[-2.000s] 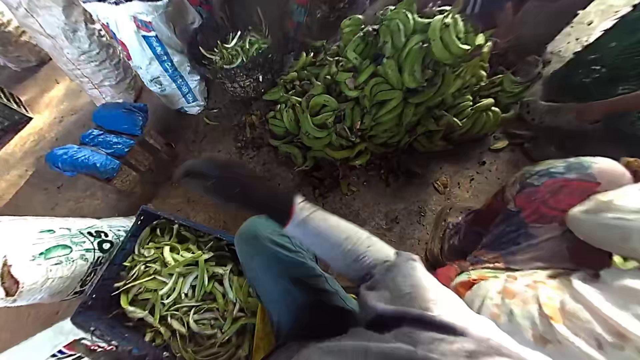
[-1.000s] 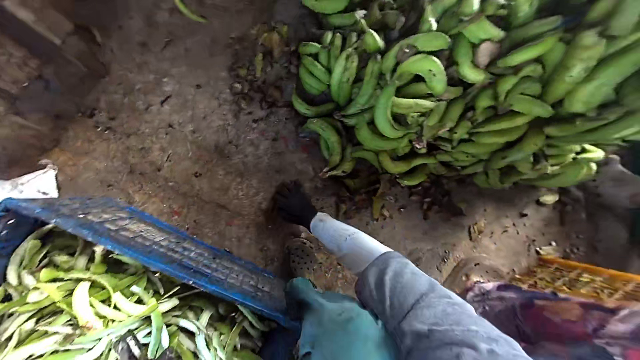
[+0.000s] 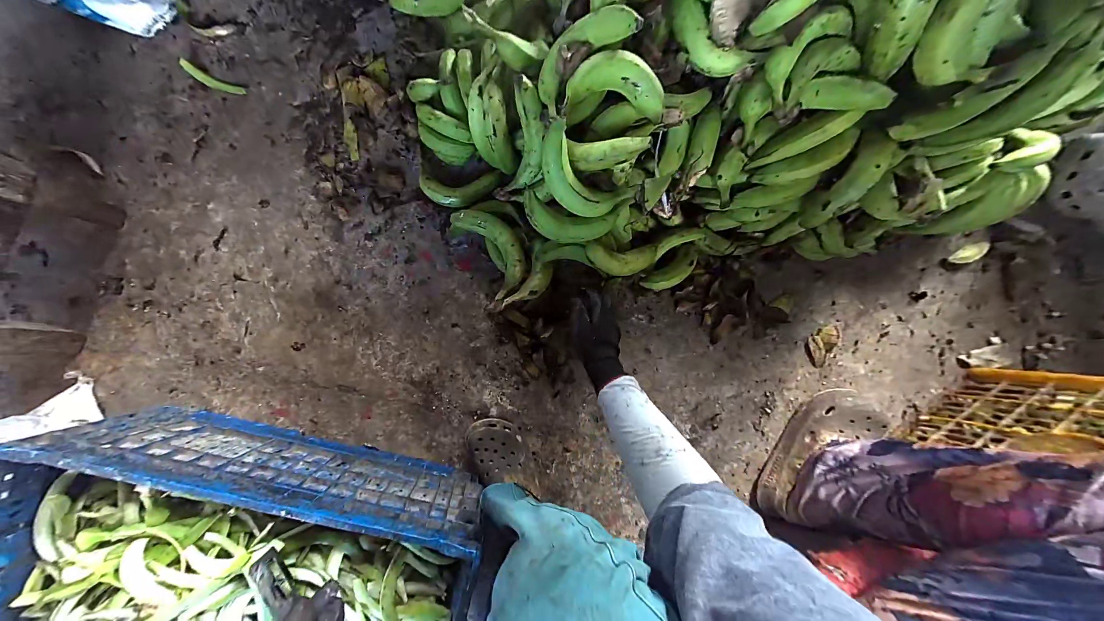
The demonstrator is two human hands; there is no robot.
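My right hand [image 3: 595,332], in a black glove, reaches to the near edge of a large pile of green plantains [image 3: 604,155]. Its fingertips are in shadow just below the lowest fruit, among dry brown scraps, and whether they grip anything is unclear. At the bottom left, a blue plastic crate [image 3: 345,479] contains many pale green peels [image 3: 181,552]. What looks like my left hand [image 3: 310,599], dark-gloved, is over these peels and cut off by the lower frame edge; its fingers and anything in them are hard to make out.
A perforated shoe [image 3: 496,448] and a teal-clad knee [image 3: 561,552] are beside the crate. To the right are another person's patterned clothing [image 3: 949,492], a shoe [image 3: 819,431] and a yellow crate [image 3: 1026,405]. A loose green piece [image 3: 211,78] lies on the dirty floor.
My right hand, over the floor left of the pile's near edge one second ago, is now at that edge beneath the plantains. The view has moved much closer to the pile since two seconds ago.
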